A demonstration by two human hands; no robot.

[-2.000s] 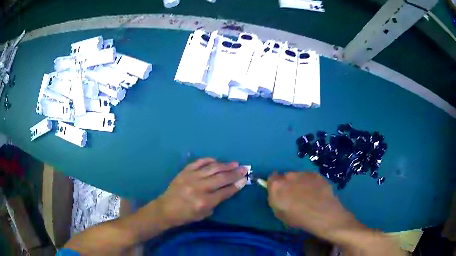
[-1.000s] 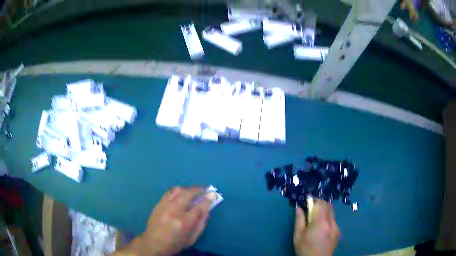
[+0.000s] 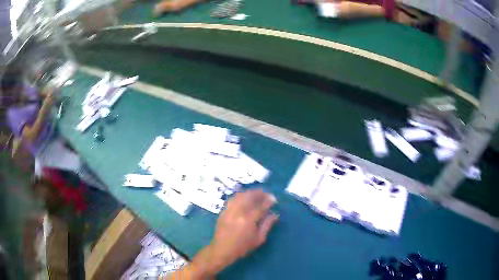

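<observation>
A loose heap of white plastic housings (image 3: 191, 164) lies on the blue-green bench top. My left hand (image 3: 245, 225) is at the heap's lower right edge, blurred, with thumb and fingers apart. No housing clearly shows in it; a small pale spot shows at its fingertips. Fitted white housings (image 3: 355, 199) with dark ovals at their far ends lie side by side to the right. A pile of glossy black inserts (image 3: 407, 269) is cut off by the bottom edge. My right hand and the pale-handled tool are out of the picture.
A dark green belt (image 3: 306, 109) runs behind the bench's pale edging, with white pieces (image 3: 402, 143) and a pale upright (image 3: 465, 156) at right. An open carton (image 3: 117, 240) of white pieces is below left. A person (image 3: 30, 117) is at far left; arms (image 3: 364, 10) show across.
The view has swung left, so the heap now shows near the middle. My left hand has gone from the front of the bench to the heap. My right hand has left the picture.
</observation>
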